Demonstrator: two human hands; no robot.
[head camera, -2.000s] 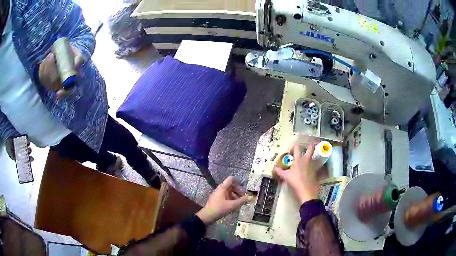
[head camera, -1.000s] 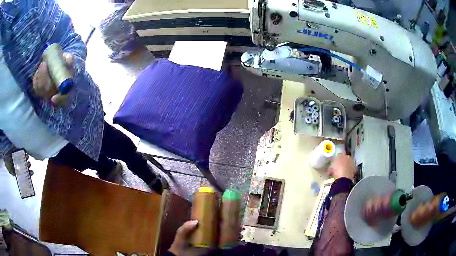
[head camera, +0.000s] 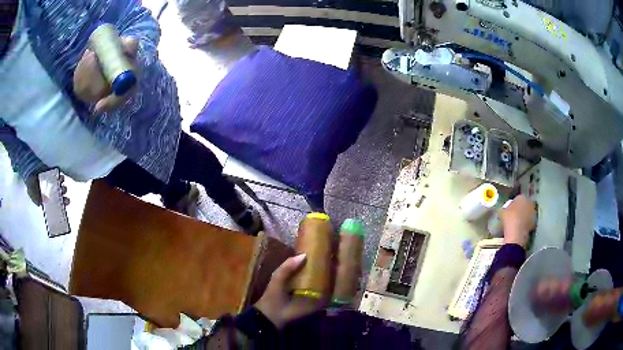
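Note:
My left hand (head camera: 281, 290) holds a golden-brown thread cone (head camera: 314, 256) with yellow ends upright. A tan cone (head camera: 348, 261) with green ends stands close beside it; whether my fingers reach it is hidden. My right hand (head camera: 517, 217) is on the cream machine table, at a whitish object (head camera: 496, 223) partly covered by the fingers. I cannot tell how firmly it is held. A white cone (head camera: 480, 202) with a yellow top is just left of that hand.
The JUKI sewing machine (head camera: 519, 61) and bobbin trays (head camera: 470, 149) are behind. Thread stand discs (head camera: 529, 321) are at the right. A purple cushion (head camera: 287, 113) and a brown wooden seat (head camera: 164, 256) are at left. A person holds a beige cone (head camera: 109, 58) and a phone (head camera: 54, 203).
My left hand, empty-looking two seconds ago, has come up with the brown cone, the tan one beside it. My right hand has moved from the bobbin-side cones to the right of the white cone.

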